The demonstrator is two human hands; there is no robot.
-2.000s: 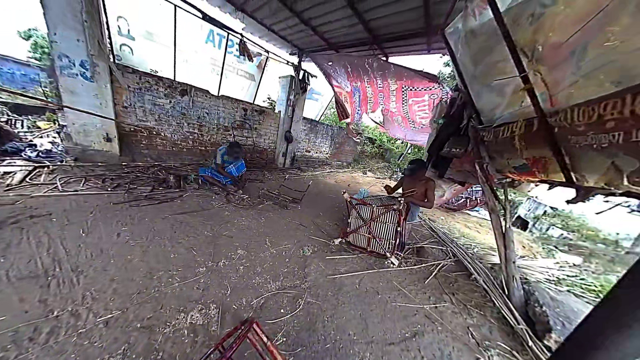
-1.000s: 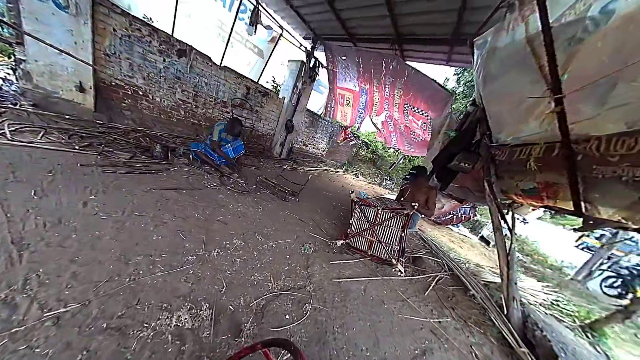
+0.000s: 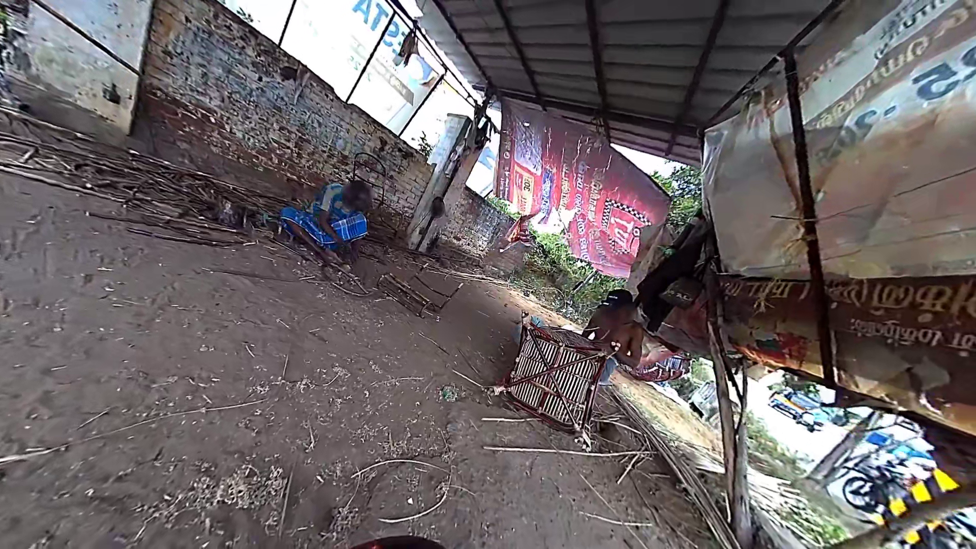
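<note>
Neither my left hand nor my right hand is in the picture. At the bottom edge a small piece of a dark red curved rim (image 3: 398, 543) shows; the rest of that object is cut off. Farther ahead, a cane frame with a slatted panel and crossed red poles (image 3: 555, 377) stands tilted on the dirt floor. A person (image 3: 614, 328) is close behind it. A smaller cane frame (image 3: 415, 293) lies on the ground to its left.
Another person in blue checked cloth (image 3: 328, 221) crouches near the brick wall (image 3: 267, 114), beside a heap of long sticks (image 3: 122, 183). Long canes (image 3: 671, 465) lie along the right side by a wooden post (image 3: 724, 412). A curved cane strip (image 3: 427, 511) lies nearby.
The view has tilted and turned. The red object at the bottom edge showed straight crossed bars two seconds ago, then a curved rim; now only a sliver shows.
</note>
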